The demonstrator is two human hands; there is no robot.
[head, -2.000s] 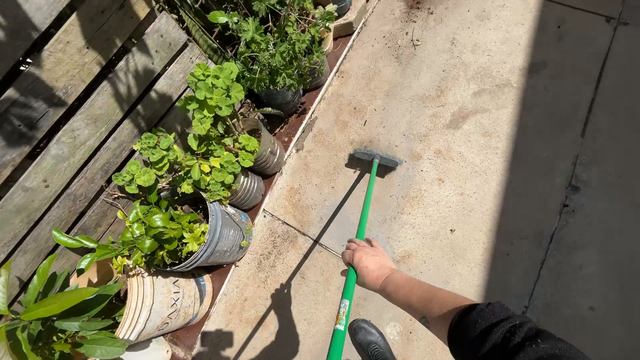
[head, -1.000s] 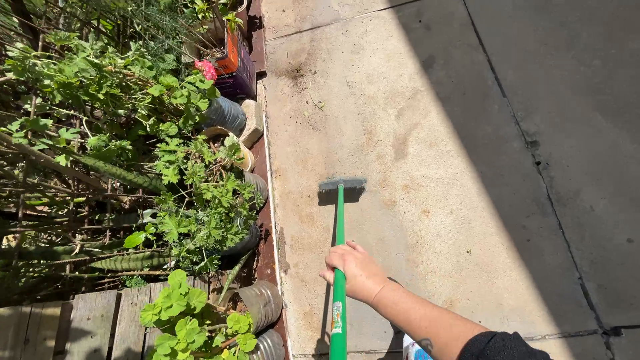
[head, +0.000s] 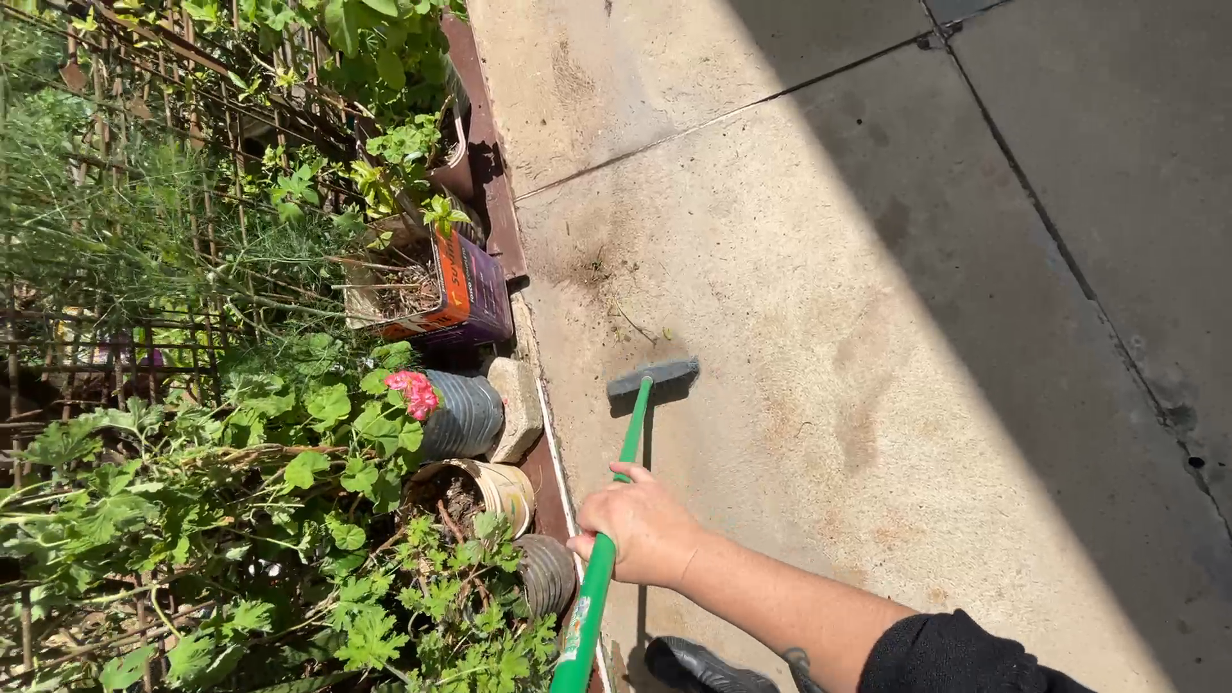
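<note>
My right hand point(head: 640, 527), below the middle of the view, is closed around the green pole point(head: 589, 602) of a push broom. At the pole's far end, the broom's grey head point(head: 654, 380) rests on the sunlit concrete. Just beyond the head lie dark loose dirt point(head: 595, 269) and a thin green sprig point(head: 633, 322). A black sleeve covers the upper part of the arm. My left hand is outside the view.
Potted plants line the left edge, among them a square orange and purple can point(head: 476, 294), a ribbed metal pot point(head: 462, 416) and a cream pot point(head: 505, 496). A concrete block point(head: 515, 409) lies beside them. A black shoe point(head: 707, 666) shows at the bottom. Shadow covers the right side.
The view has moved along the row of pots, away from the wooden slats seen earlier. My right hand and the broom have moved forward along the concrete, and the broom head is now near the loose dirt.
</note>
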